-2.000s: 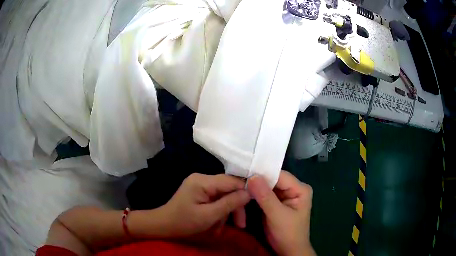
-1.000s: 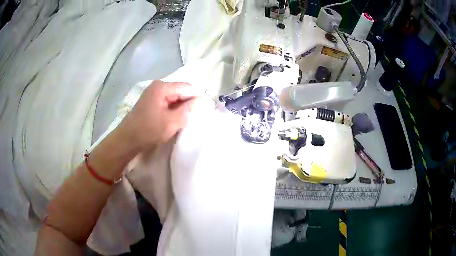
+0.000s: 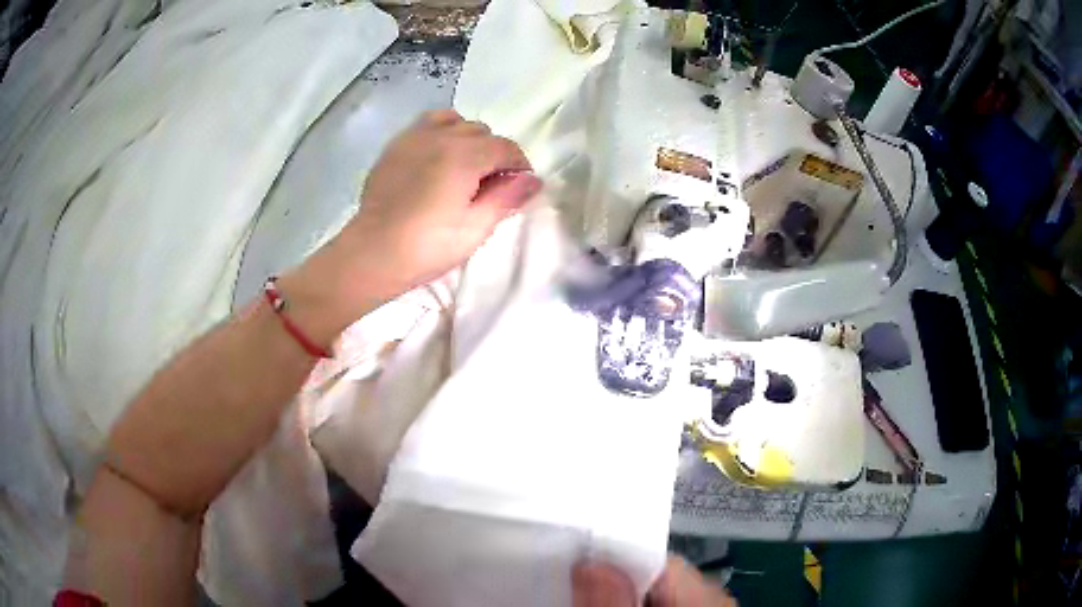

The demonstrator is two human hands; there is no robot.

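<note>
A bright white fabric piece (image 3: 522,462) lies over the front of the cream-white sewing machine (image 3: 641,131), its right part beside the dark presser foot and needle area (image 3: 638,344). My left hand (image 3: 445,190) is at the fabric's upper part, left of the presser foot, fingers curled closed on the cloth. My right hand (image 3: 653,586) is cut off by the bottom edge; its thumb lies on top of the fabric's lower right edge and its fingers are at the side, pinching it.
A large heap of cream-white cloth (image 3: 154,202) fills the left. The machine lamp (image 3: 801,296) hangs above the cover (image 3: 807,409) with a yellow patch. Right of it lie pinkish-red snips (image 3: 890,433), a grey lump (image 3: 885,346) and a flat black rectangle (image 3: 949,370). Thread cones (image 3: 892,102) stand behind.
My left hand has moved up and right in the picture. My right hand, out of view one second ago, now shows at the bottom. The fabric's lower end has come into view.
</note>
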